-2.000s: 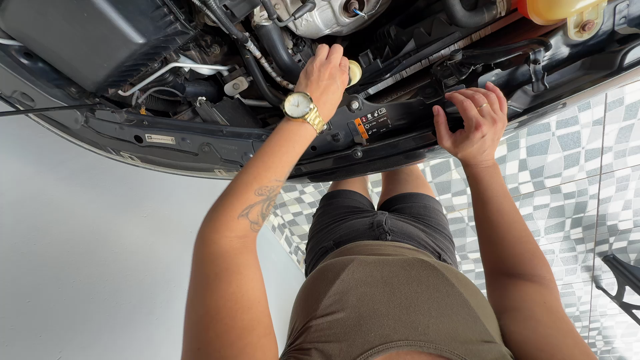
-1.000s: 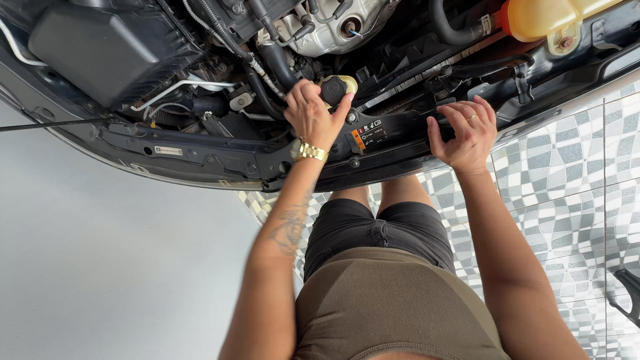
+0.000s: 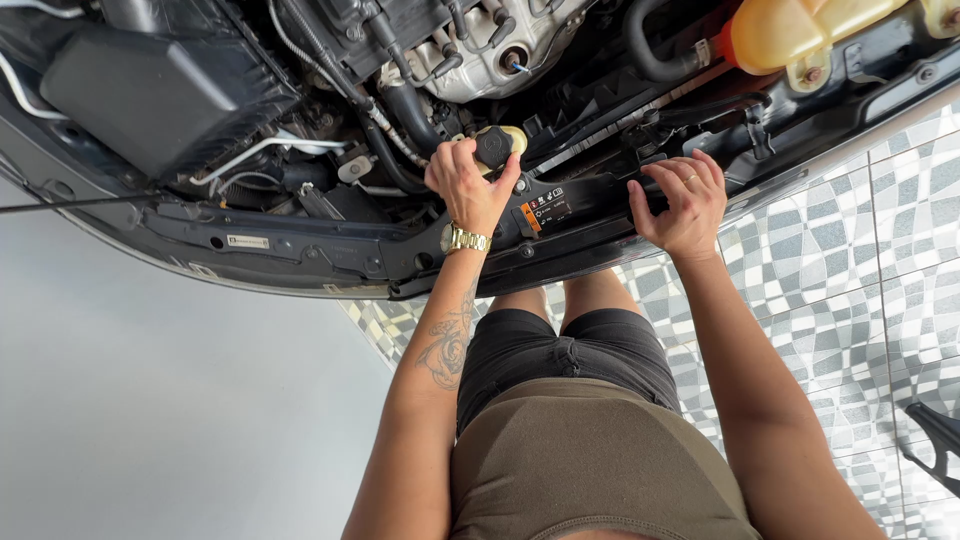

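In the head view, my left hand (image 3: 469, 184), with a gold watch at its wrist, is at a round black cap (image 3: 494, 147) on a yellowish plastic reservoir (image 3: 517, 139) in a car's engine bay. The fingers lie along the cap's left side and the thumb along its lower right, gripping it. Part of the reservoir is hidden by the cap and hand. My right hand (image 3: 681, 201), with a ring, rests on the black front crossmember with its fingers spread and holds nothing visible. A label with an orange warning patch (image 3: 532, 217) lies between the hands.
A black air filter housing (image 3: 142, 97) stands at the left, near a thin hood prop rod (image 3: 82, 202). Hoses and a metal engine part (image 3: 480, 60) lie beyond my left hand. A yellowed coolant tank (image 3: 780, 34) is at upper right. The bumper edge runs across in front of my body.
My left hand covered most of the reservoir two seconds ago; it has shifted so that the black cap shows between fingers and thumb. My right hand has stayed on the front crossmember.
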